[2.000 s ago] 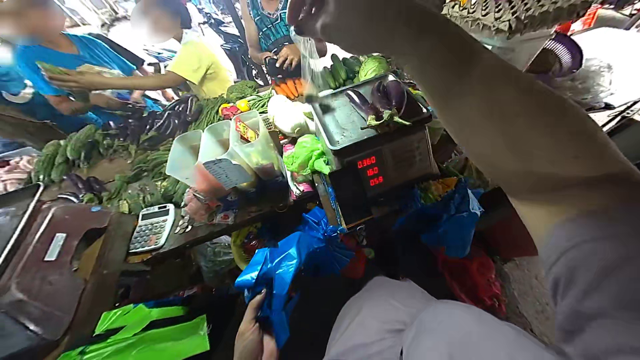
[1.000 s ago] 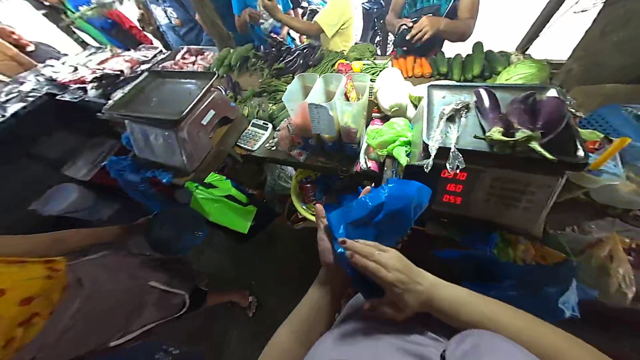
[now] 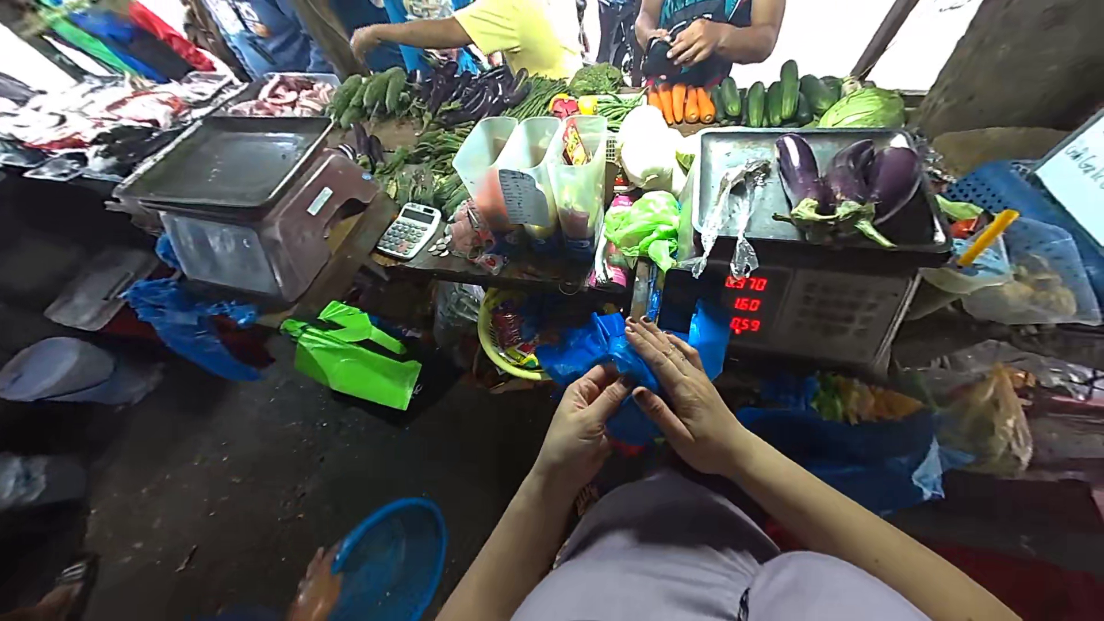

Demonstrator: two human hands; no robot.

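A blue plastic bag [image 3: 634,366] is between my hands, low in front of the stall. My left hand [image 3: 586,423] pinches its near edge between thumb and fingers. My right hand [image 3: 686,397] lies against the bag from the right, fingers pointing forward. Just beyond, on the digital scale [image 3: 828,315] with red lit digits, a metal tray [image 3: 742,198] carries several eggplants [image 3: 849,177] and a small knotted clear plastic bag [image 3: 729,211]. A crumpled light green plastic bag [image 3: 645,226] sits left of the tray.
Plastic containers [image 3: 526,177] and a calculator [image 3: 410,230] stand on the counter, with carrots [image 3: 681,103] and cucumbers [image 3: 785,93] behind. A second scale [image 3: 250,190] is at left. A green bag [image 3: 354,354] hangs below. Another person's hand holds a blue basin [image 3: 392,561]. People stand across the counter.
My right arm, raised over the scale two seconds ago, is now down with both hands at the blue bag. The small clear bag now lies on the tray. The view has swung considerably.
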